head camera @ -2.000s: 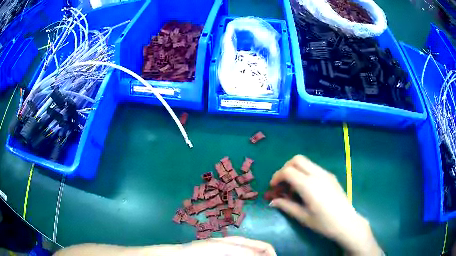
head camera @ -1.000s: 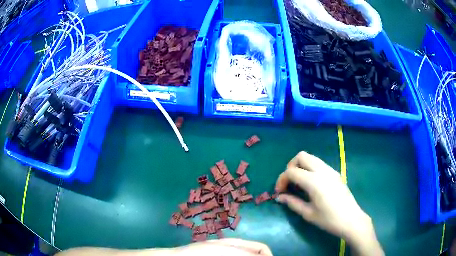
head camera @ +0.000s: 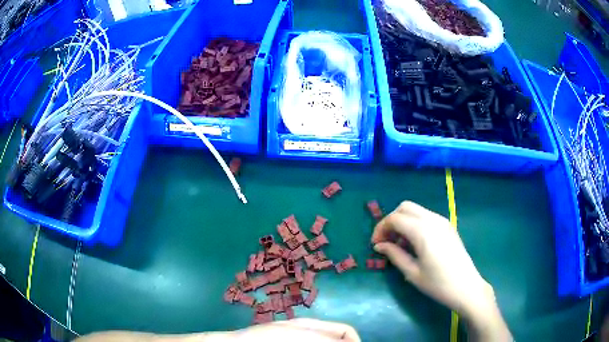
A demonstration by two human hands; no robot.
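Observation:
A loose pile of red-brown connector parts [head camera: 284,264] lies on the green bench mat. My right hand [head camera: 427,257] is right of the pile with its fingers curled; whether parts are inside is hidden. One red-brown part [head camera: 374,209] lies at its upper fingertips, another [head camera: 376,264] lies just below the thumb side, and one [head camera: 346,264] lies between the hand and the pile. A single part [head camera: 331,190] lies above the pile. My left hand [head camera: 300,330] is at the bottom edge, partly cut off, just below the pile; its fingers and any hold are unclear.
Blue bins stand behind: red-brown parts [head camera: 224,77], small white pieces in a clear bag [head camera: 317,100], black housings [head camera: 461,93] with a bag of red-brown parts [head camera: 454,17] on top. Cable bins flank them [head camera: 80,133], [head camera: 587,147]. A white lead [head camera: 200,133] hangs over the bench.
My right hand has moved slightly up and right from the pile. Single red-brown parts now lie apart at its fingertips and left of it. The view has shifted slightly.

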